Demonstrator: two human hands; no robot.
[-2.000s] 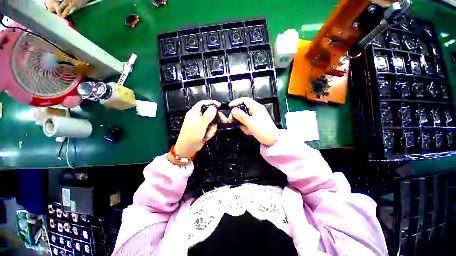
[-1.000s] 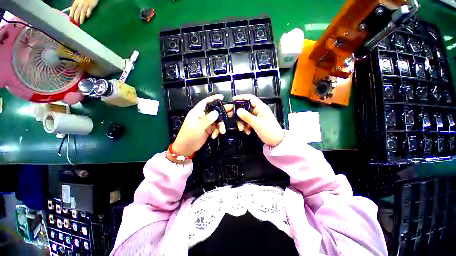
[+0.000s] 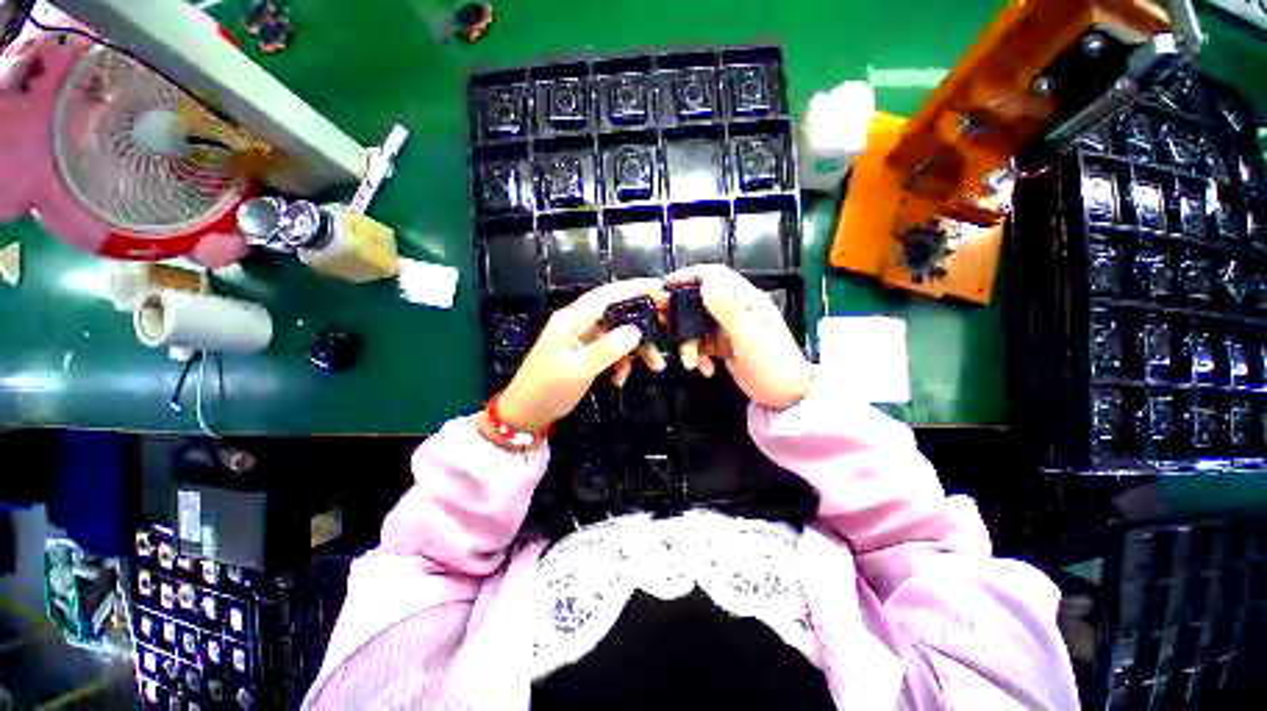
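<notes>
My left hand [image 3: 577, 356] holds a small black module [image 3: 632, 318] between thumb and fingers. My right hand [image 3: 739, 338] holds another small black module [image 3: 688, 314] close beside it. Both hands are over the black blister tray [image 3: 636, 243]. The tray's far two rows hold black modules, except one empty pocket in the second row; the third row's pockets are empty. My hands and forearms hide part of the nearer rows. A few modules show in the nearer pockets.
An orange press [image 3: 924, 208] stands right of the tray, with a white bottle [image 3: 838, 135] and white square [image 3: 863, 357] beside it. Stacked full trays [image 3: 1052, 306] are far right. Left are a pink fan [image 3: 146, 153], a yellowish bottle [image 3: 348, 242], a white roll [image 3: 204, 321] and a loose black part [image 3: 332, 347].
The view has shifted, so the bench things sit farther right. The two modules in my hands have turned and are closer together than one second ago. The other person's hand has left the view.
</notes>
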